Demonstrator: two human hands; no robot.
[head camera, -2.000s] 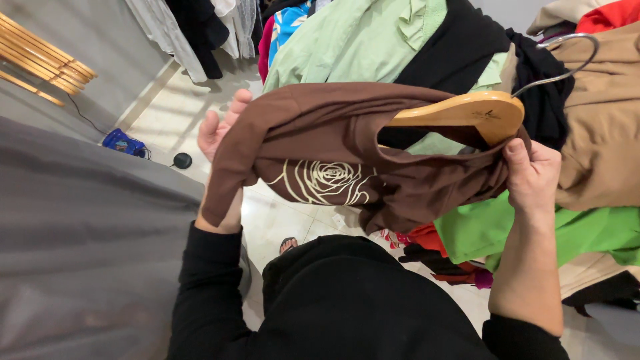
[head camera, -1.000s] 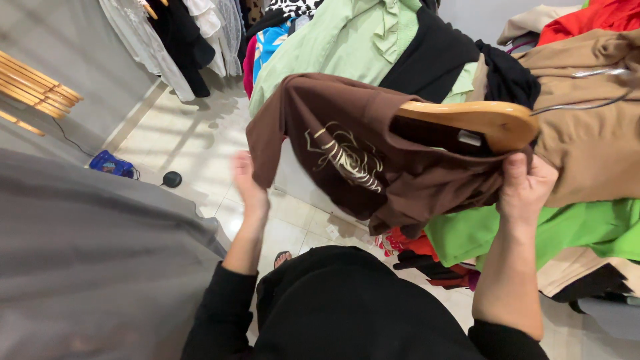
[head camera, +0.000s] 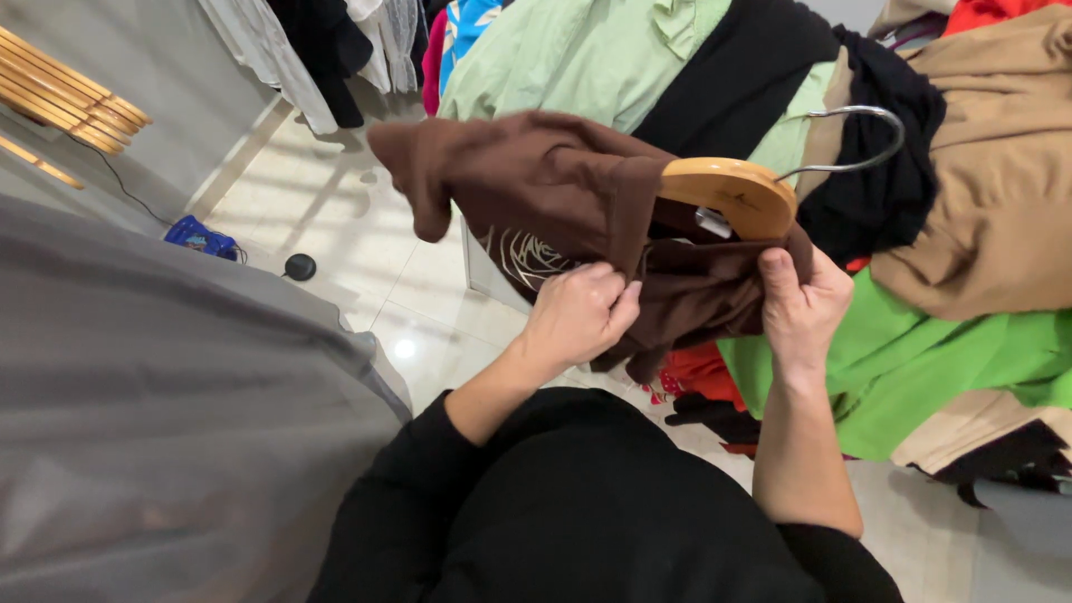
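A brown garment (head camera: 553, 176) with a pale rose-like line print hangs on a wooden clothes hanger (head camera: 737, 180), whose metal hook points to the right. My right hand (head camera: 804, 301) grips the garment and the hanger at the neckline, thumb on top. Closed on the garment's neckline edge, beside the print, is my left hand (head camera: 582, 314). The far sleeve end sticks out at the left, slightly blurred. A small white tag (head camera: 713, 222) shows inside the neck.
Heaped clothes lie at the right: a light green garment (head camera: 578, 63), a tan one (head camera: 997, 167) and a bright green one (head camera: 904, 360). A grey curtain (head camera: 167, 402) covers the left. Wooden hangers (head camera: 71, 88), a blue object (head camera: 201, 237) and hanging clothes (head camera: 276, 59) are beyond.
My left hand has moved right, from the garment's sleeve end to its neckline, and has closed on the cloth there. My right hand has kept its hold at the hanger.
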